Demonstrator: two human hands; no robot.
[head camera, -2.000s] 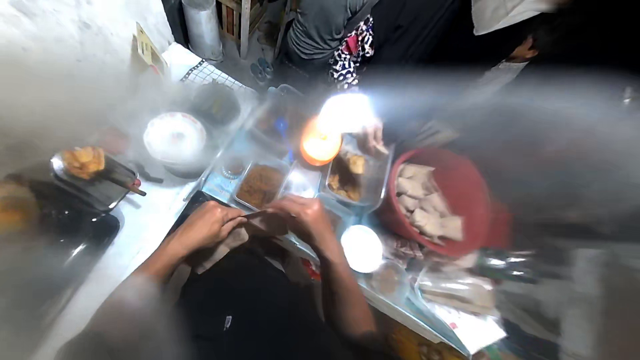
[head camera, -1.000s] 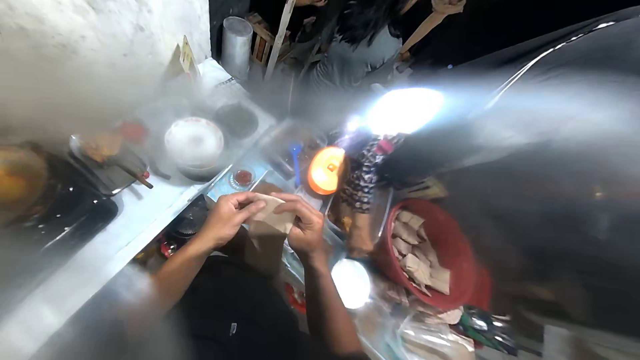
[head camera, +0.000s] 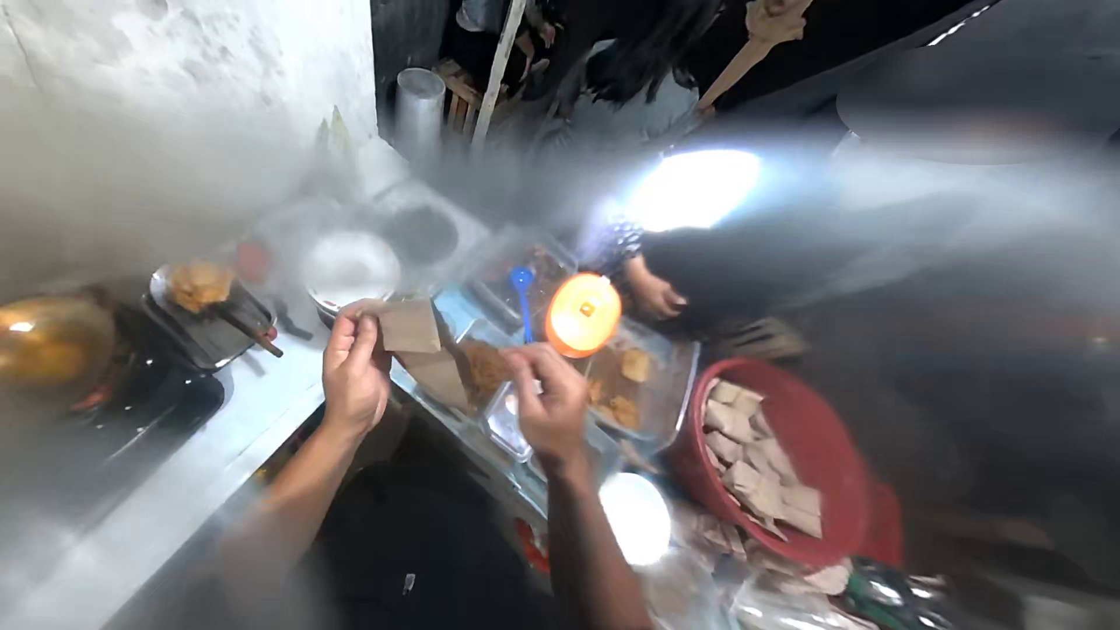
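Note:
My left hand (head camera: 357, 372) pinches a brown paper sheet (head camera: 411, 328), partly folded, at its left edge. To its right my right hand (head camera: 551, 398) has its fingertips drawn together; whether it holds something small I cannot tell. Below and behind the paper stands a clear container of brown crumbly food (head camera: 484, 372). An orange round lidded container (head camera: 584, 315) and a blue spoon (head camera: 522, 302) are just beyond my right hand. A clear tub (head camera: 669, 376) with yellowish food pieces lies to the right of it. A red basin (head camera: 818, 446) holds several folded brown paper packets (head camera: 757, 464).
At the left, a pan (head camera: 52, 350) sits on a black stove (head camera: 144, 416), near a metal tray (head camera: 214, 332) with fried food and tongs. A white bowl (head camera: 350, 267) stands on the counter. Across the table is another person's hand (head camera: 654, 290). Plastic bags (head camera: 787, 604) lie at the lower right.
My hands were close together on the paper; now they are apart, with the paper in my left hand. The other person's hand has drawn back from the clear tub.

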